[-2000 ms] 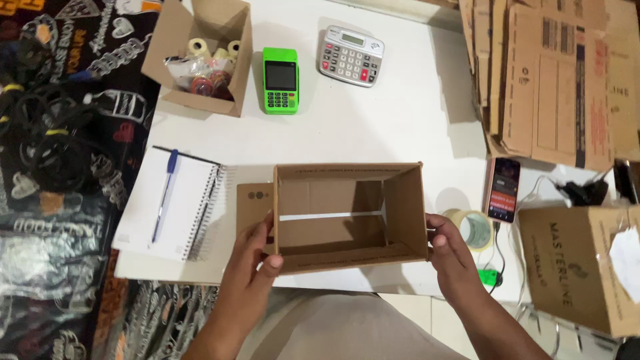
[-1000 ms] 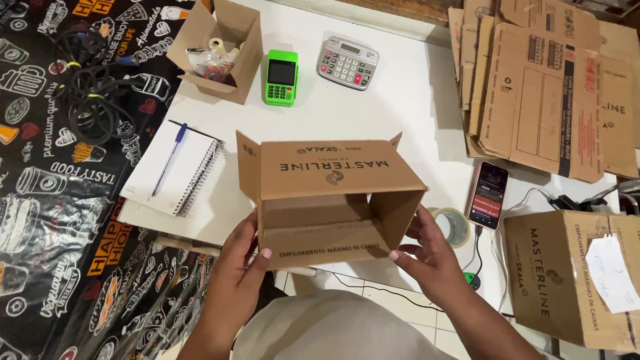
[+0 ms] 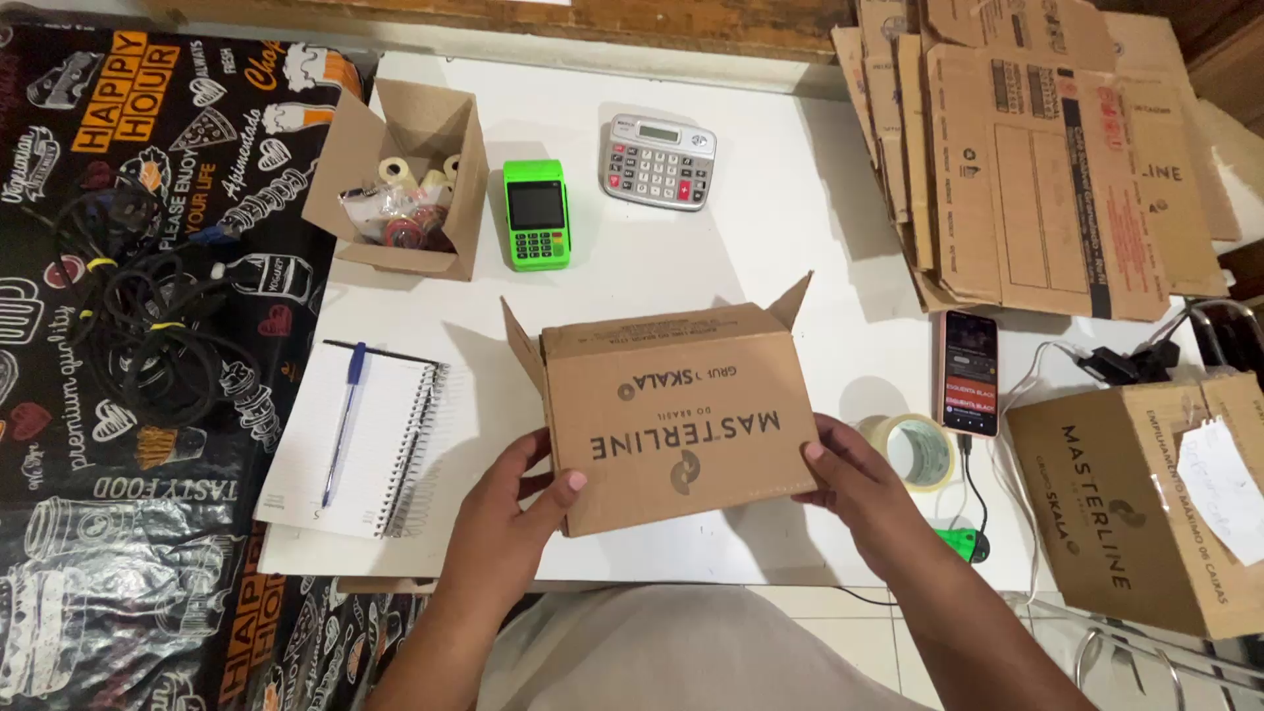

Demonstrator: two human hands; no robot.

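A small cardboard box [image 3: 681, 425] is held between my two hands above the front part of the white table [image 3: 632, 286]. Its printed side faces up at me, upside down, and two flaps stick out at its far corners. My left hand [image 3: 518, 504] grips the box's left edge, thumb on the printed face. On the right edge my right hand [image 3: 839, 474] holds it the same way, thumb on top and fingers beneath. The inside of the box is hidden from view.
Left lie a spiral notebook [image 3: 346, 444] with a blue pen [image 3: 346, 425] and an open carton [image 3: 459, 197] of rolls. Behind are a green card terminal [image 3: 536, 215] and a calculator [image 3: 659, 163]. Right are a tape roll [image 3: 916, 452], phone [image 3: 970, 373], flattened cardboard [image 3: 1047, 178] and another box [image 3: 1076, 523].
The box has been tilted between my hands: its open inside showed two seconds ago, and a printed side faces me now. Both hands have kept hold of it.
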